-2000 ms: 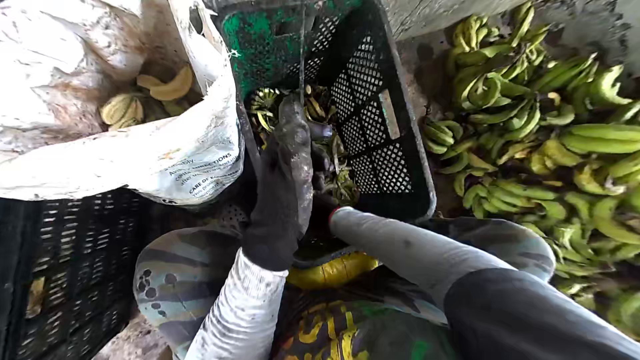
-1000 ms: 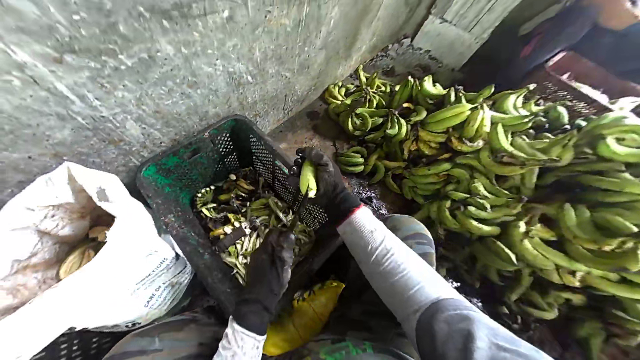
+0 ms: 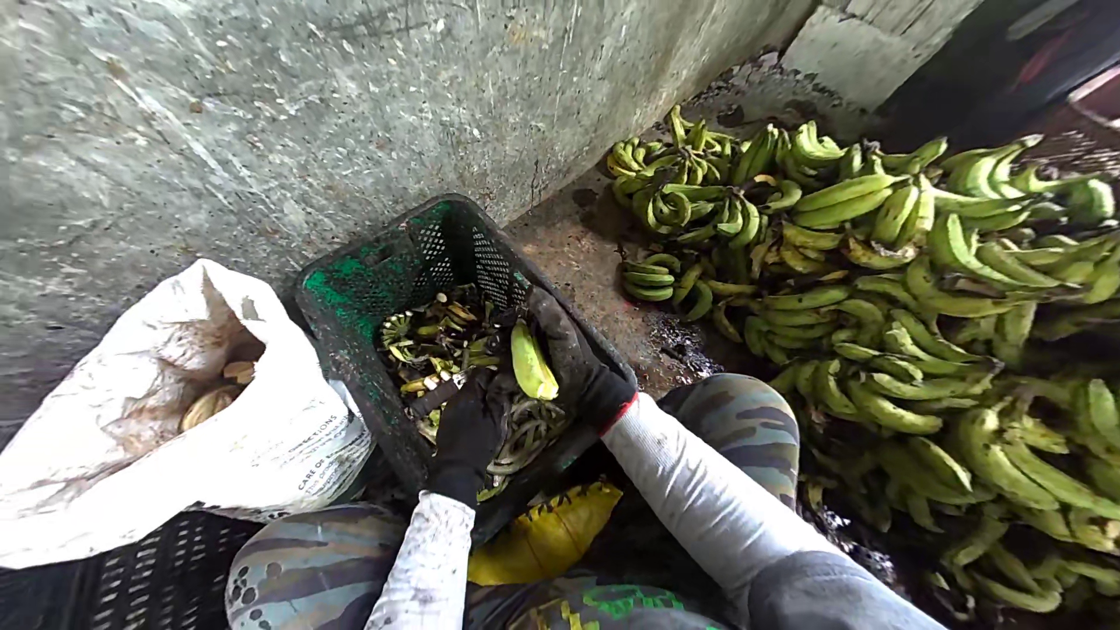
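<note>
My right hand (image 3: 573,354), in a dark glove with a red cuff edge, grips a green plantain (image 3: 532,360) with a pale cut end, over the right side of a black plastic crate (image 3: 337,372) smeared with green. My left hand (image 3: 472,424), also in a dark glove, is in the crate just left of the plantain, its fingers curled and partly hidden. A dark strip (image 3: 433,398) lies against this hand; I cannot tell whether it is held or what it is. Cut stems and plantain scraps (image 3: 437,332) lie in the crate below both hands.
Many green plantain bunches (image 3: 875,324) are heaped on the floor to the right. A white woven sack (image 3: 254,437) holding some pieces stands left, by another black crate (image 3: 157,569). A concrete wall (image 3: 306,114) rises behind. Something yellow (image 3: 556,534) lies between my knees.
The view has swung widely since two seconds ago. From one second ago to now, the plantain in my right hand has come over the crate, and my left hand has moved in close beside it.
</note>
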